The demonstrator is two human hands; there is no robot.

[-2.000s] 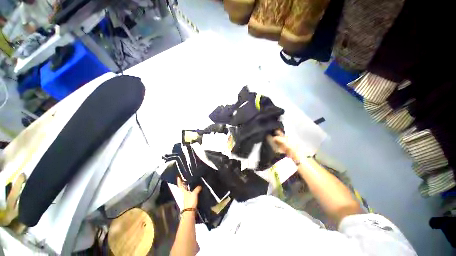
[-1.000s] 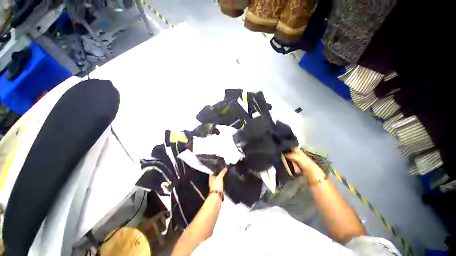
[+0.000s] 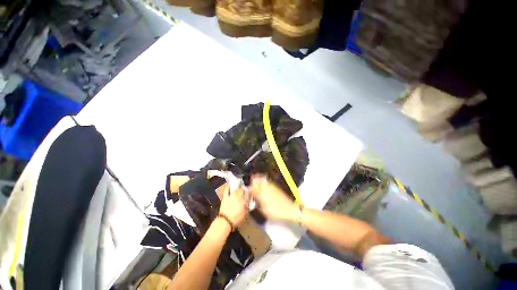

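A heap of black trim pieces with white edges point(image 3: 161, 229) lies on the near part of the white table point(image 3: 170, 102). A ruffled dark garment bundle point(image 3: 235, 141) lies just beyond my hands. A yellow strip point(image 3: 279, 156) runs across the bundle down to my right wrist. My left hand point(image 3: 233, 204) is closed around crumpled white material point(image 3: 232, 180) at the heap's middle. My right hand point(image 3: 271, 198) is beside it, blurred, with its fingers close to the left hand; what it holds cannot be told. A tan piece with small holes point(image 3: 255, 235) lies below them.
A black sleeve board point(image 3: 65, 198) stands at the left. A blue bin point(image 3: 39, 116) is behind it. Garments hang at the right point(image 3: 397, 39). An olive sack point(image 3: 360, 195) is on the floor by the table's right edge. A round wooden stool point(image 3: 154, 281) is at the bottom left.
My hands have come together at the heap's middle; the right hand moved left from the heap's right side. The yellow strip now lies stretched over the bundle. The view has shifted.
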